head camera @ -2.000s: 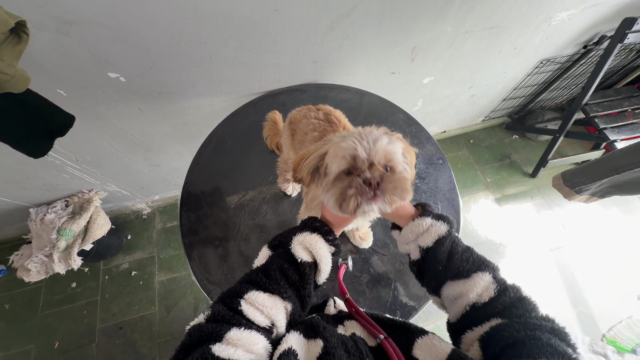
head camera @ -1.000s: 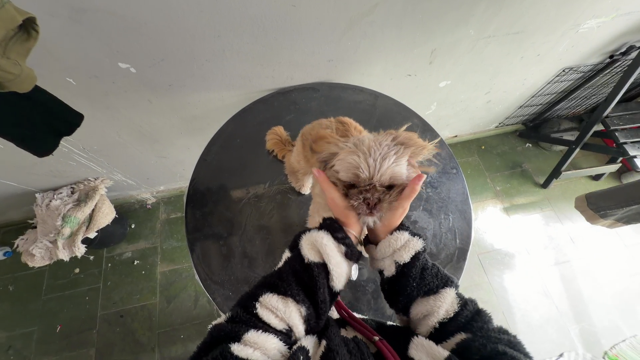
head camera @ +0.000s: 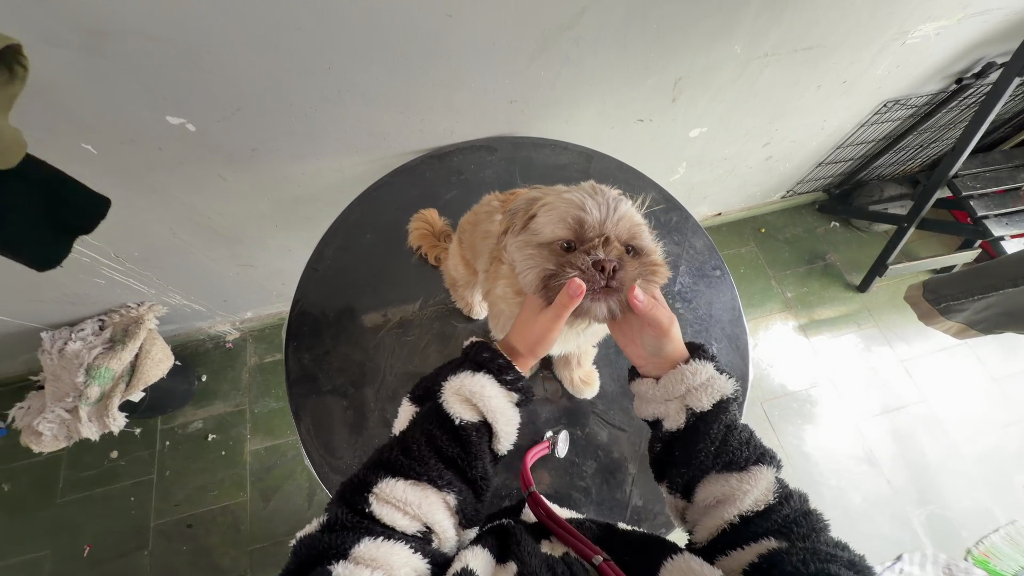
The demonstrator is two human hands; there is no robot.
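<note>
A small tan dog [head camera: 488, 248] with a shaggy face sits on a round black table [head camera: 360, 352], its head raised towards me. My left hand [head camera: 544, 324] cups the jaw on the left of the view, thumb beside the mouth. On the other side my right hand [head camera: 650, 330] holds the cheek and chin, its thumb just below the muzzle. The fingers under the jaw are hidden by fur. Below the dog a stethoscope [head camera: 552, 512] with red tubing hangs in front of my fluffy black-and-white sleeves, its metal chest piece over the table.
A pale wall [head camera: 448, 72] rises behind the table. On the green tiled floor [head camera: 200, 472] at left, a ragged cloth [head camera: 100, 372] lies over a dark round object. At right are a black folding step ladder [head camera: 928, 200], wire panels [head camera: 876, 136] and a grey fabric edge [head camera: 972, 296].
One second ago my hands were higher along the sides of the dog's face and its head was tipped down. Now the face is raised and my thumbs are beside its mouth.
</note>
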